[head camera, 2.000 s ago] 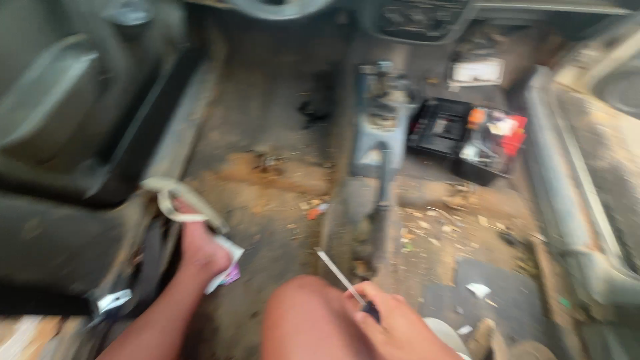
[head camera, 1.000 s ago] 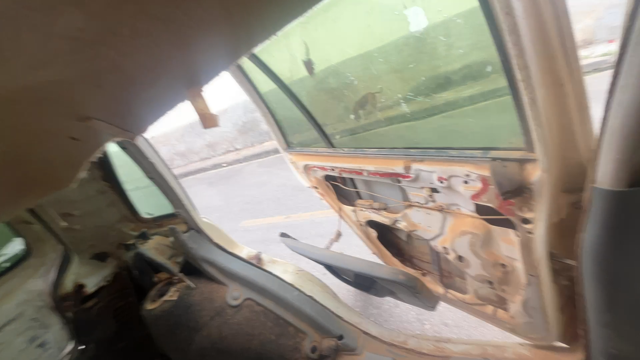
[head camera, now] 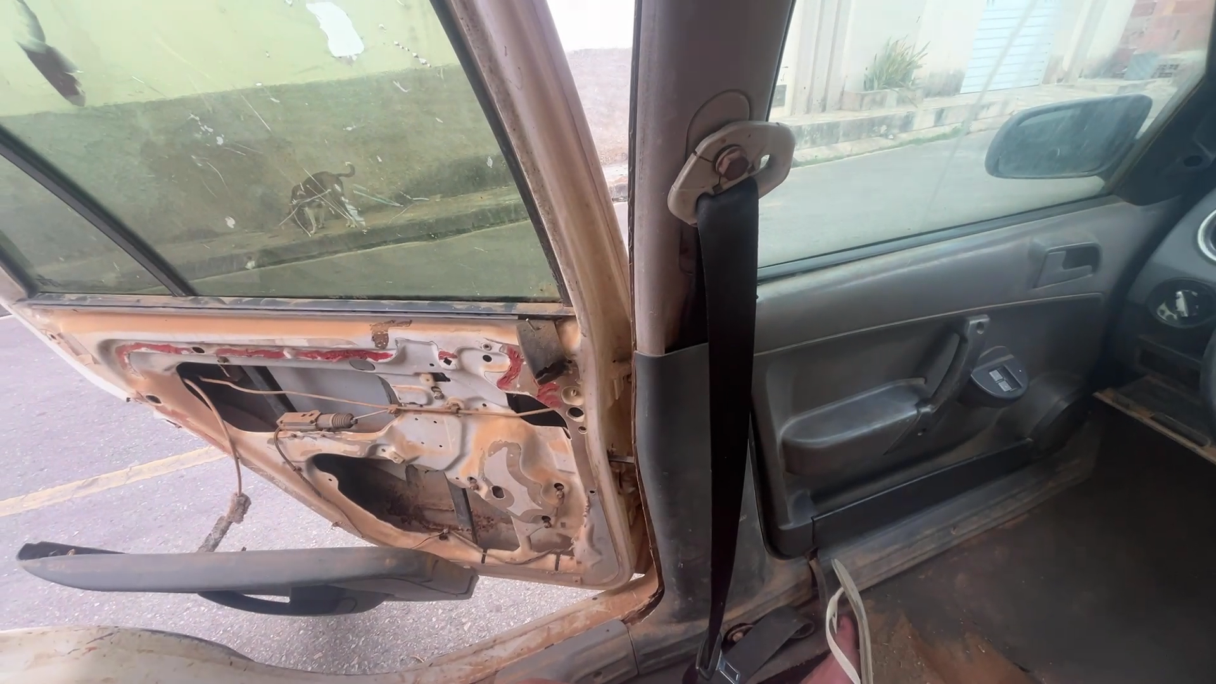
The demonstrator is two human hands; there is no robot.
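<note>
Neither of my hands shows in the head view now. A rear car door (head camera: 456,456) stands swung outward with its inner metal frame bare, and a thin cable and a small actuator (head camera: 315,421) lie across the openings. Below it a grey door trim panel (head camera: 247,572) hangs over the road, partly detached. A black seat belt (head camera: 730,399) runs down the door pillar from its bolted upper guide (head camera: 731,169). At the bottom edge, part of my foot (head camera: 836,660) shows beside a pale sandal strap (head camera: 855,617).
The front door panel (head camera: 912,380), with its armrest and window switches, is at the right. A side mirror (head camera: 1069,138) shows through its window. The rusty door sill (head camera: 959,527) borders the dirty car floor (head camera: 1035,570). An animal (head camera: 323,195) is visible through the rear window.
The view has swung from the car's front floor to its side doors. Two seconds ago a hand held a thin-shafted tool with a dark handle; neither is in view now.
</note>
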